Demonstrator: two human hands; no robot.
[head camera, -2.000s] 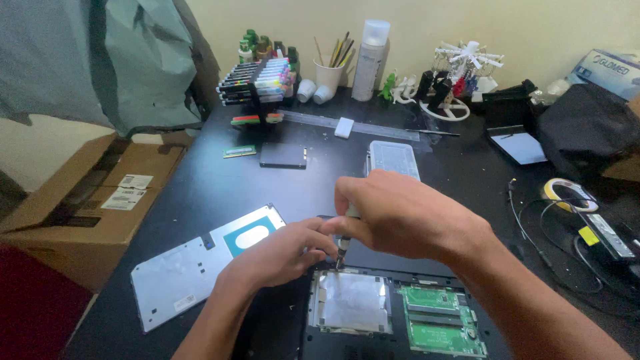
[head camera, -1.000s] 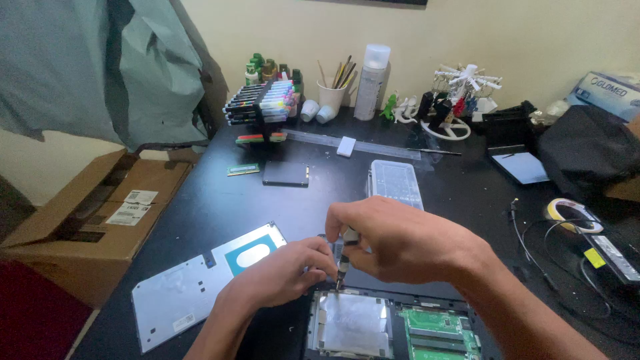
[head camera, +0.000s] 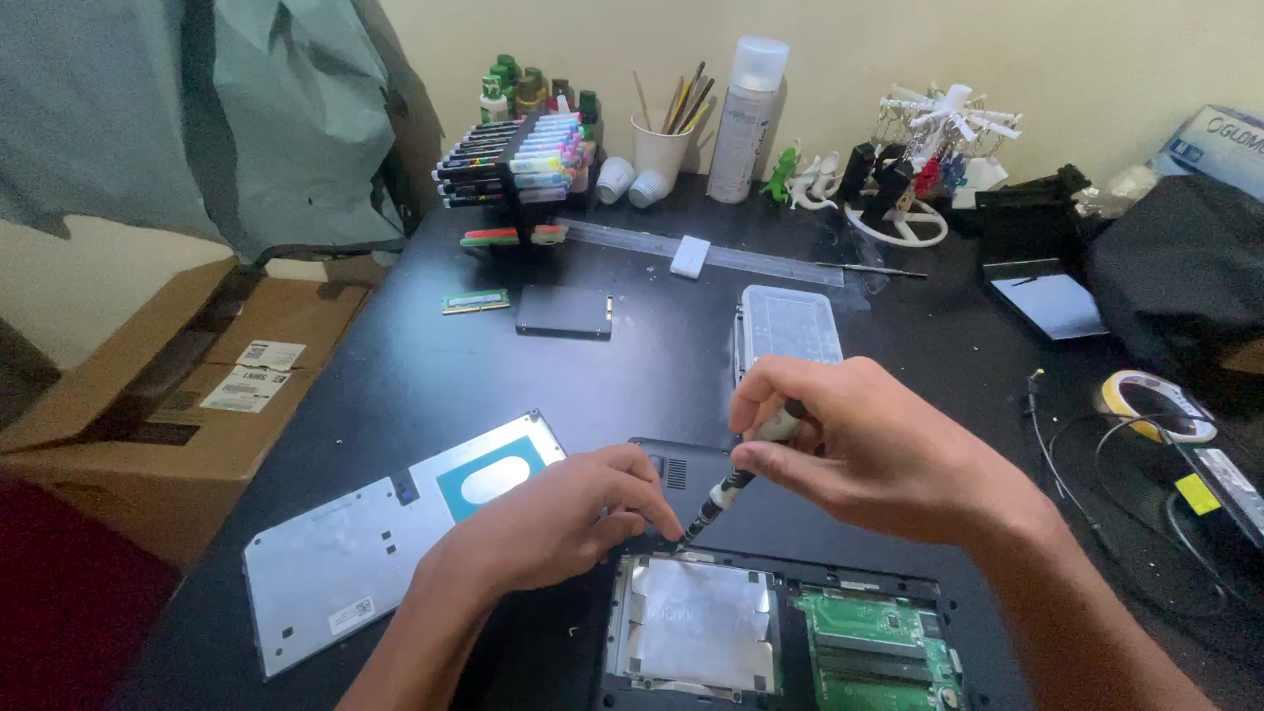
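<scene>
My right hand (head camera: 839, 444) grips a screwdriver (head camera: 726, 494) by its pale handle. The tool leans, its tip at the upper edge of a silver metal drive caddy (head camera: 701, 622) in the underside of a laptop (head camera: 780, 563). Close to that tip are the fingertips of my left hand (head camera: 583, 513); whether they pinch a screw or touch the shaft cannot be told. Green circuit boards (head camera: 859, 632) show in the laptop's opening right of the caddy. A removed metal cover panel (head camera: 346, 543) with a teal patch lies left of my left hand.
Behind the laptop are a clear plastic case (head camera: 790, 321), a black 2.5-inch drive (head camera: 563, 312) and a memory module (head camera: 475, 301). Farther back stand a marker rack (head camera: 513, 168) and a spray can (head camera: 748, 123). Cables (head camera: 1047, 454) and tape (head camera: 1160, 405) lie right, a cardboard box (head camera: 197, 395) left.
The screwdriver, more upright and mostly covered by my right hand before, now leans with its shaft in sight. My right hand has shifted to the right, away from my left hand.
</scene>
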